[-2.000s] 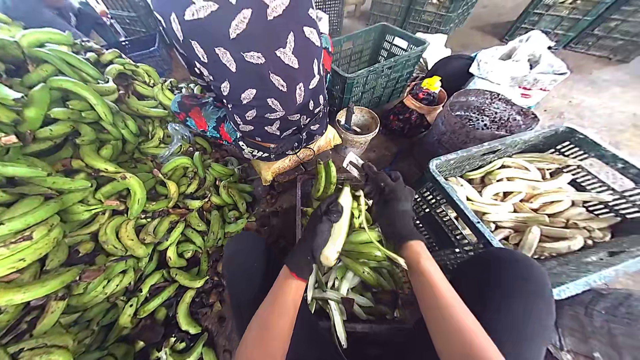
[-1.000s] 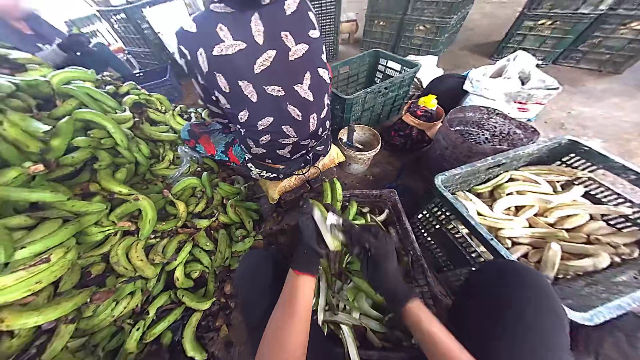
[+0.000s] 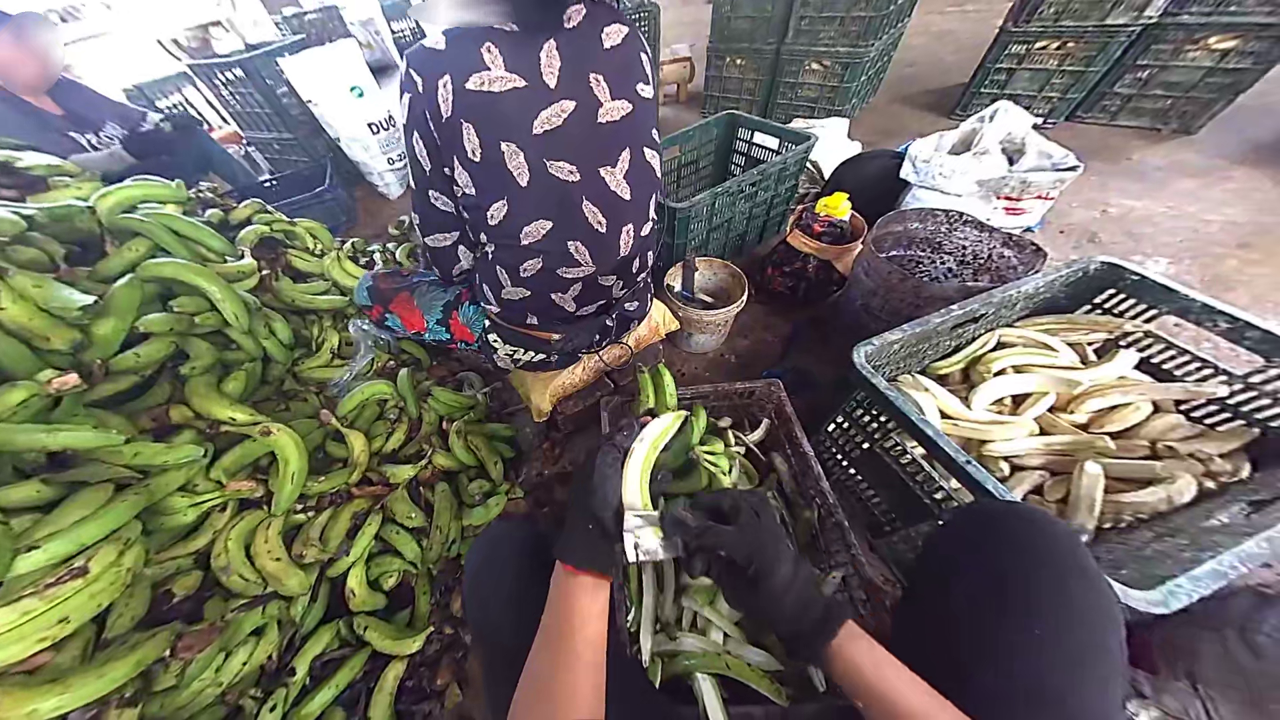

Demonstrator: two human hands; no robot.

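Note:
Both my hands wear black gloves above a dark plastic crate point(image 3: 790, 430) between my knees. My left hand point(image 3: 598, 500) holds a partly peeled green plantain point(image 3: 650, 460), with pale flesh and a strip of green skin showing. My right hand point(image 3: 750, 560) grips a metal peeling blade point(image 3: 645, 537), which lies across the plantain's lower end. Under my hands the crate holds green plantains point(image 3: 712, 455) and cut strips of peel point(image 3: 715, 655). To the right, a green plastic crate point(image 3: 925, 440) holds peeled plantains point(image 3: 1090, 410).
A large heap of green plantains point(image 3: 230, 460) fills the left. A person in a leaf-print top point(image 3: 540, 170) sits in front, beside a bucket point(image 3: 705, 305) and a green crate point(image 3: 735, 190). Another person point(image 3: 90, 130) is at the far left. A metal drum point(image 3: 940, 265) stands behind the peeled plantains' crate.
The plantain in my left hand now shows green skin beside bared flesh; two seconds ago a mostly pale one was held there. My right hand has moved down from its place two seconds ago.

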